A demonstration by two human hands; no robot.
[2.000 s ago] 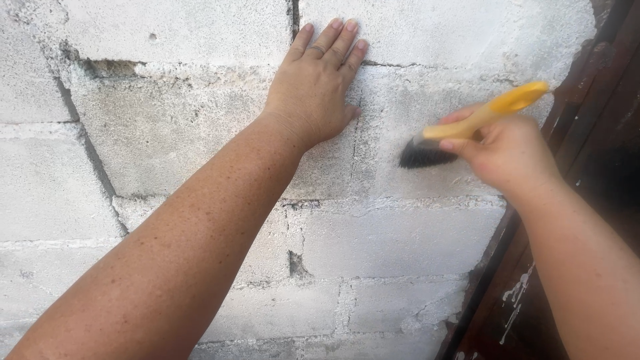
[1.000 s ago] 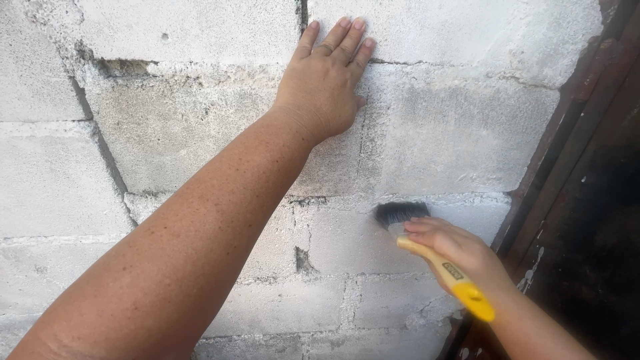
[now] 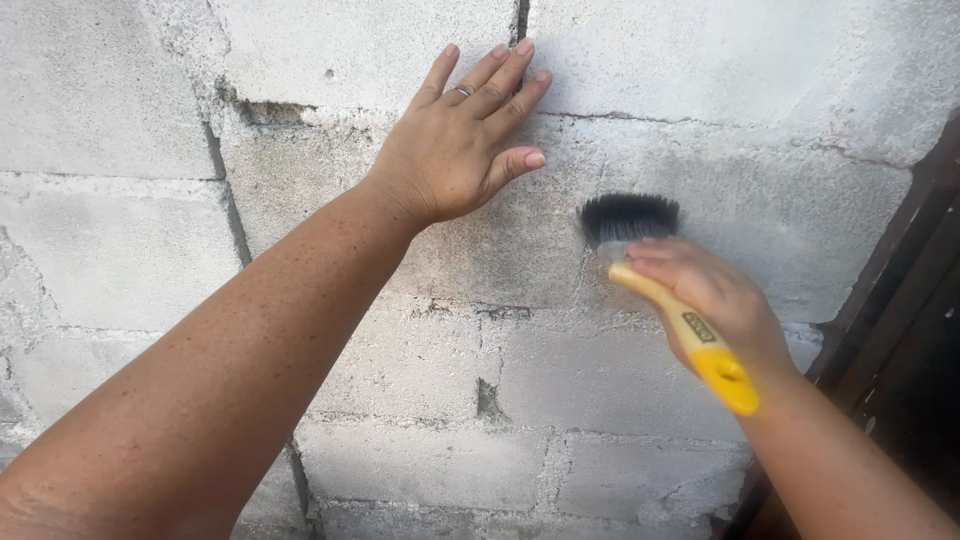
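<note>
My left hand [image 3: 465, 135] lies flat on a concrete block wall [image 3: 420, 367], fingers spread, a ring on one finger. To its lower right, my right hand [image 3: 709, 300] grips a wide paintbrush [image 3: 675, 315] near the ferrule. The brush has a pale wooden handle with a yellow end, and its dark bristles [image 3: 630, 217] point up against a greyer block. Most of the surrounding blocks look whitish, with rough mortar joints between them.
A dark reddish-brown frame [image 3: 892, 300] runs slanting along the wall's right edge, with a dark area beyond it. Gaps show in some joints, and a small chipped hole [image 3: 489, 401] sits below the middle.
My right hand first moved the brush down to a lower block, then back up to the greyer block. My left hand has stayed on the wall.
</note>
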